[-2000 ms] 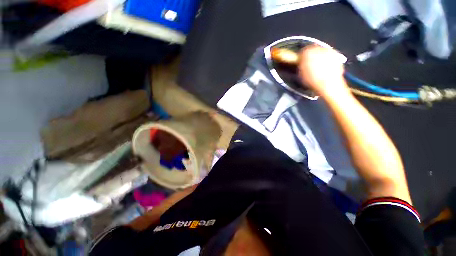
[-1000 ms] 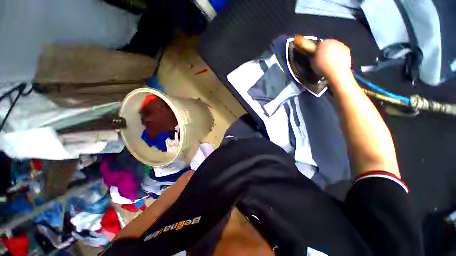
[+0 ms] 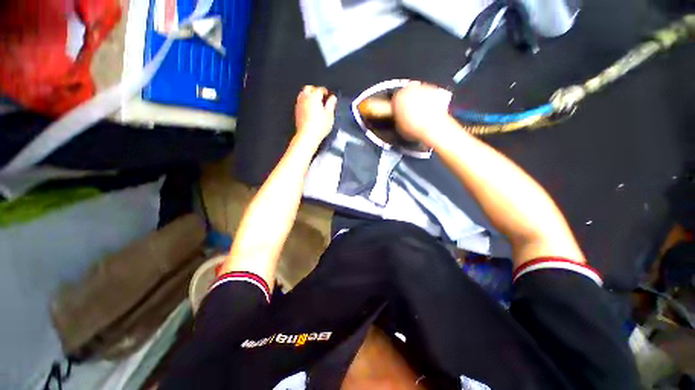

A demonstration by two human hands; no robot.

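Observation:
A garment panel [image 3: 324, 177], grey with white areas, lies on the black pressing table against my front. A darker grey pocket piece [image 3: 358, 169] shows on its pale side. My right hand [image 3: 419, 113] grips the handle of the steam iron [image 3: 379, 135], which rests on the panel's far part; its pale-rimmed plate points left. My left hand [image 3: 315, 113] is at the panel's far left corner, just left of the iron, fingers bent at the cloth edge. Whether the fingers pinch the cloth is too blurred to tell.
Blue hose and yellowish cable [image 3: 503, 119] run right from the iron into a wrapped bundle [image 3: 610, 72]. Grey and white pieces [image 3: 347, 30] lie at the far side. A blue-topped box [image 3: 200, 72] with a white strip [image 3: 99, 107] and a red bag [image 3: 46, 57] are left. A bucket [image 3: 204, 280] is below.
My left hand has come up onto the table at the panel's far corner. My right hand still holds the iron on the panel. The view has swung, bringing the blue-topped box in.

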